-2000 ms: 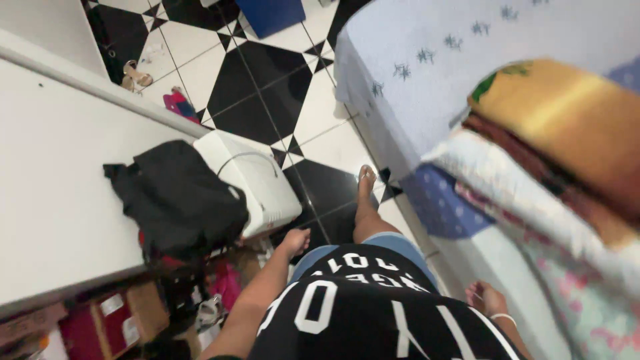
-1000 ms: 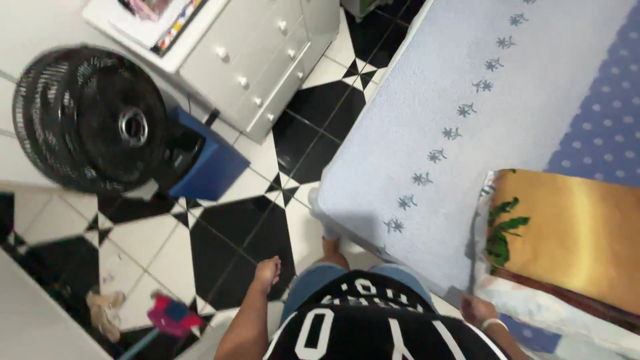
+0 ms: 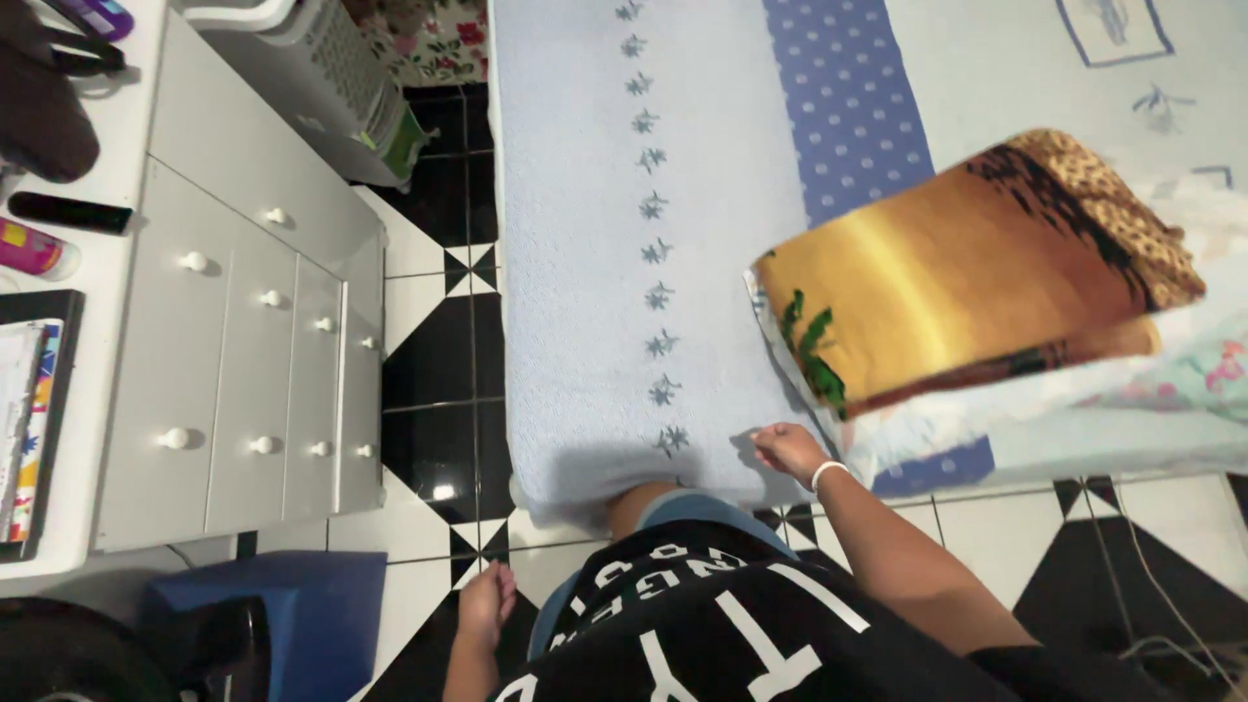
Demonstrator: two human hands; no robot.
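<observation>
My right hand (image 3: 788, 452), with a white band on its wrist, is over the near edge of the bed, fingers loosely curled and holding nothing. Just beyond it, a folded blanket (image 3: 936, 283) in gold and brown with a leopard-print part lies on a pale floral cloth (image 3: 907, 434). Under them spreads a light blue bed cover (image 3: 585, 244) with a row of dark plant motifs and a dotted blue band. Low over the tiled floor, my left hand (image 3: 486, 600) hangs beside my body, fingers curled, with no object seen in it.
A white chest of drawers (image 3: 249, 370) stands left, with bottles, a black tray (image 3: 54, 429) and other items on top. Behind it is a grey laundry basket (image 3: 322, 97). A blue box (image 3: 292, 614) and a black fan (image 3: 117, 643) are at lower left. A cable (image 3: 1160, 585) lies at lower right.
The view has swung right and moved along the bed, bringing more of the bed, the chest and the basket into view. My right hand is now above the bed's edge. The blanket remains on the bed.
</observation>
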